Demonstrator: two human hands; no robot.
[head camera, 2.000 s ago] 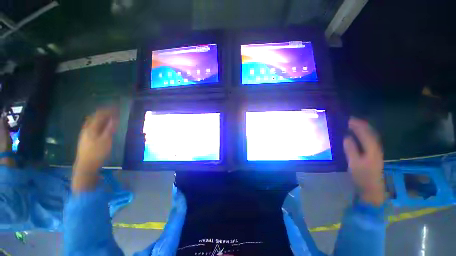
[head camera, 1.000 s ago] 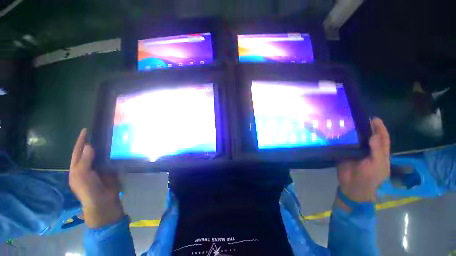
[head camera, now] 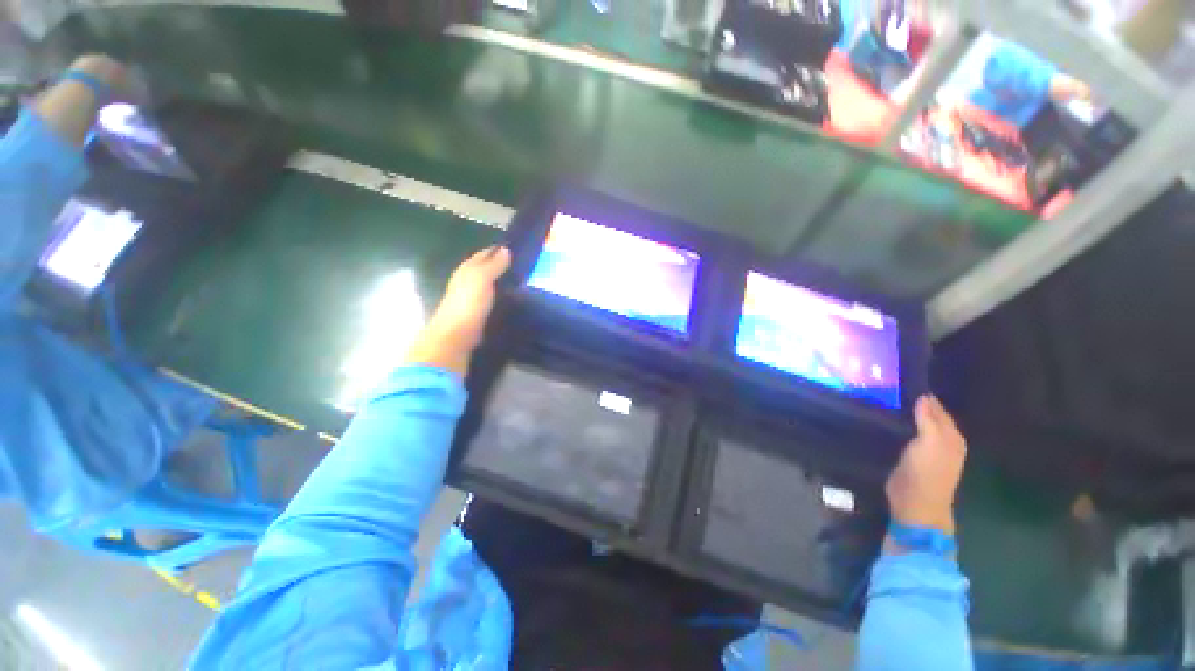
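Observation:
A black tray (head camera: 714,313) holds two lit tablets side by side, the left tablet (head camera: 613,273) glowing white-blue and the right tablet (head camera: 819,338) showing a blue-purple screen. My left hand (head camera: 468,308) grips the tray's left end. My right hand (head camera: 925,468) grips its right end. Nearer me lies another black tray (head camera: 671,475) with two dark tablets (head camera: 564,439), each with a small white label. The palms and most fingertips are hidden under or behind the tray's ends.
At the left, a coworker's blue sleeve (head camera: 39,184) and hand are beside lit tablets (head camera: 89,245). A blue stool (head camera: 197,492) stands below the green bench mat (head camera: 282,308). A raised shelf with parts is behind, a metal post (head camera: 1009,269) at right.
The two lit tablets in the near tray have moved away from me with my hands to the far position. Two dark tablets now show in the near position. The view has turned and tilted.

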